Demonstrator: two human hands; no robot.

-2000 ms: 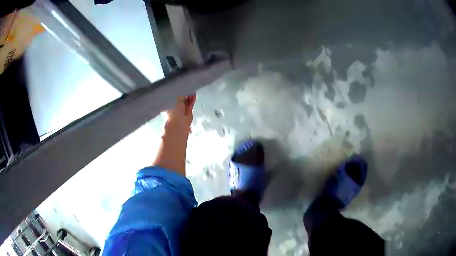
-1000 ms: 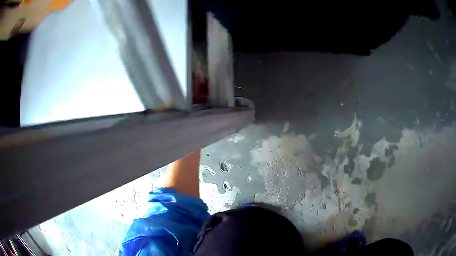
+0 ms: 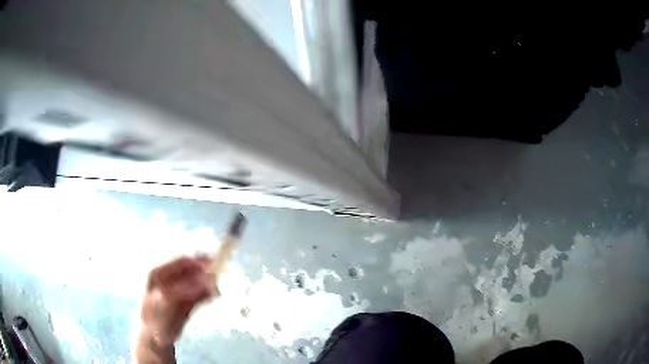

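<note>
My left hand (image 3: 178, 291) is bare and slightly blurred, at the lower left over the floor. It is closed on a short, pale stick-like item (image 3: 227, 254) with a dark tip pointing up and right. The hand is below a long pale grey frame edge (image 3: 256, 135), apart from it. The frame runs from the upper left down to the middle of the view, and its near part is blurred. My right hand is not in view.
Upright pale bars (image 3: 374, 92) stand at the frame's far end. A large black shape (image 3: 491, 64) is at the upper right. The worn grey-green floor (image 3: 455, 284) lies below. My dark-clothed knee (image 3: 391, 341) and dark objects (image 3: 21, 338) show at the bottom.
My left hand, earlier partly hidden by the frame, is now visible below it, further left, with the stick-like item. The frame looks larger and closer, and the blue sleeve is out of view.
</note>
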